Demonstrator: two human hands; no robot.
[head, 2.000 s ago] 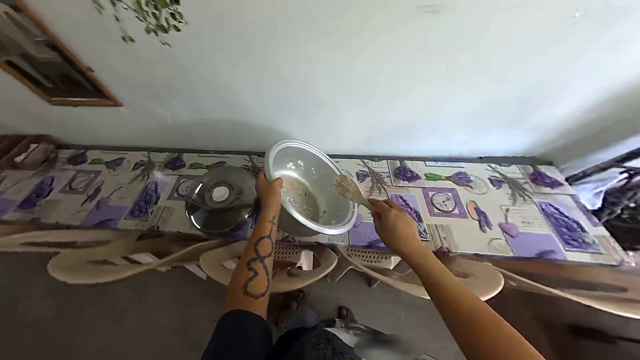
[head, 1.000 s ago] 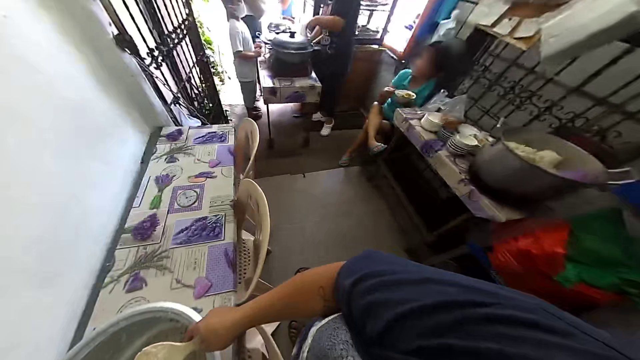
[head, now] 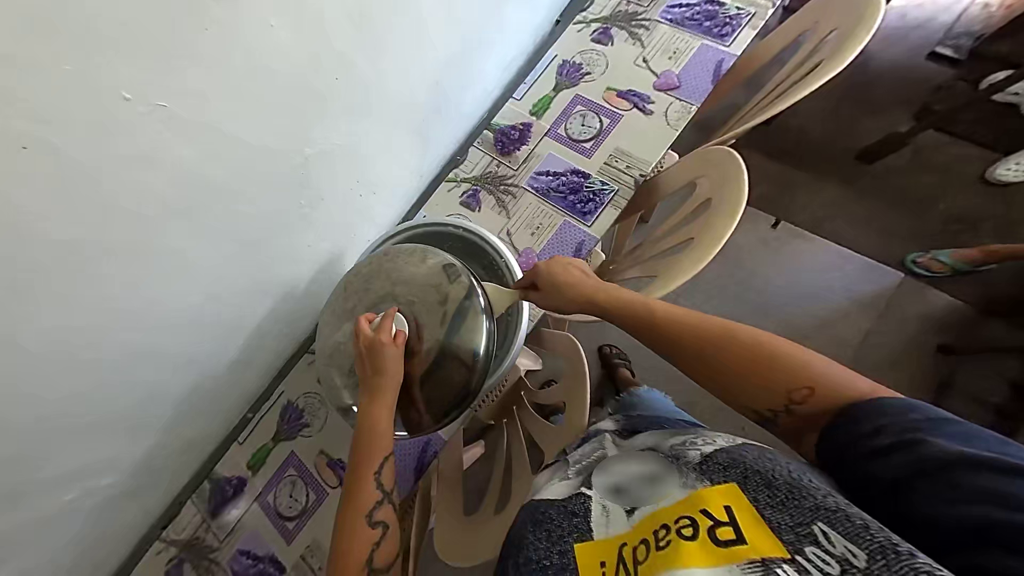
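My left hand grips the pale knob of a round metal lid. That lid is over the left part of a metal basin, which stands on the long table. With my right hand at the basin's right rim, I hold the handle of a pale spatula; its blade is hidden behind the lid. Only a dark strip of the basin's inside shows at the top and right.
Beige plastic chairs line the table's right side. A white wall runs along its left. At the far right, a person's sandalled foot is on the floor. The table cover has a lavender print.
The lid, which lay on the table beside the basin two seconds ago, is now in my left hand over the basin. The view has swung widely.
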